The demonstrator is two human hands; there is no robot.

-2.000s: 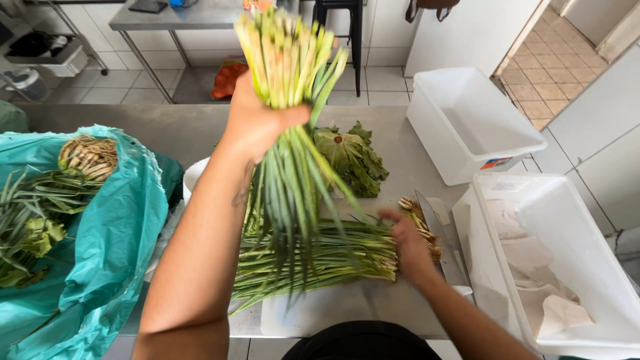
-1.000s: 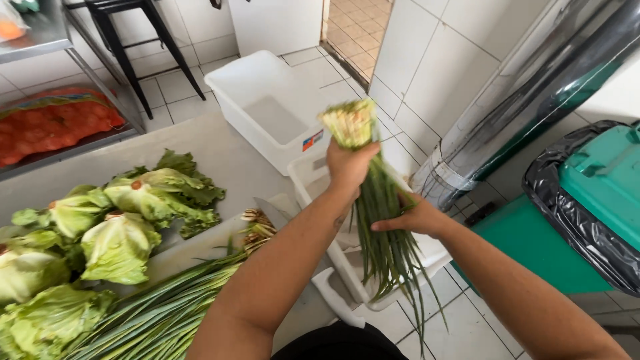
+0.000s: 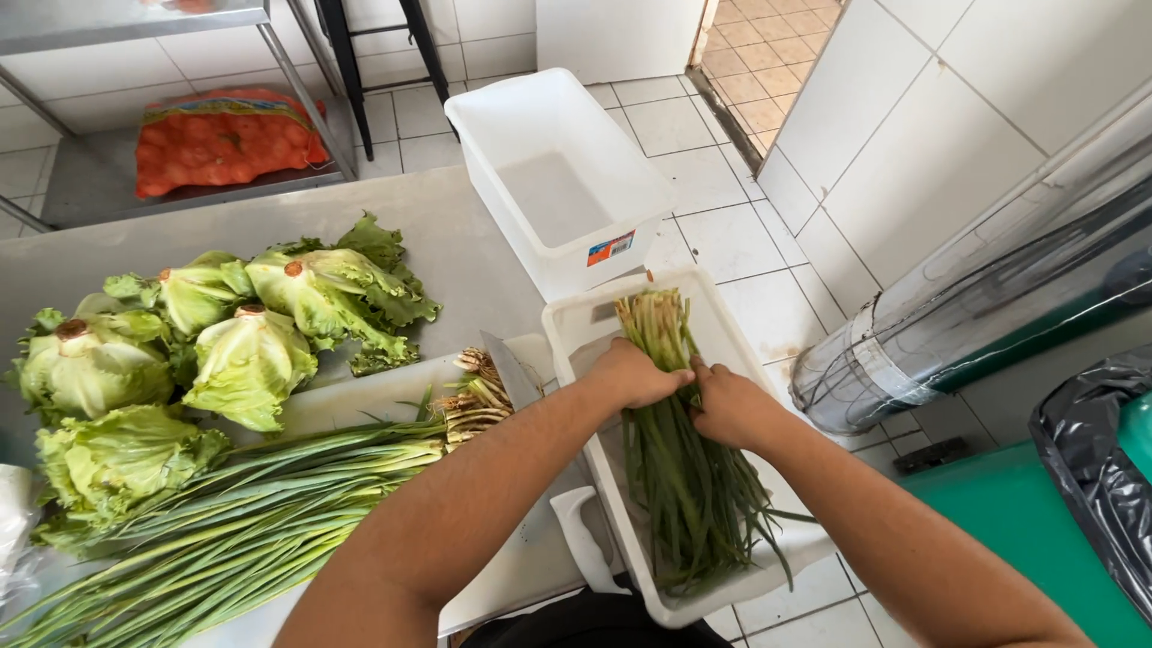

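Between my two hands is a bunch of green onions, its cut pale ends pointing away from me, inside a white plastic bin lined with pale sheets. My left hand wraps the bunch near the pale ends. On its right side my right hand grips it too. Left of the bin, more green onions lie on a white cutting board, their roots toward the bin. A knife with a broad blade and white handle lies between them, partly behind my left forearm.
Several lettuce heads sit on the steel table. A second white bin stands beyond the first. A red mesh sack rests on a low shelf. At right are a wrapped cylinder and a green container with a black bag.
The held bunch has moved right from above the cutting board and down into the lined bin. My right hand, earlier near the roots, now grips the bunch too. The view has swung right.
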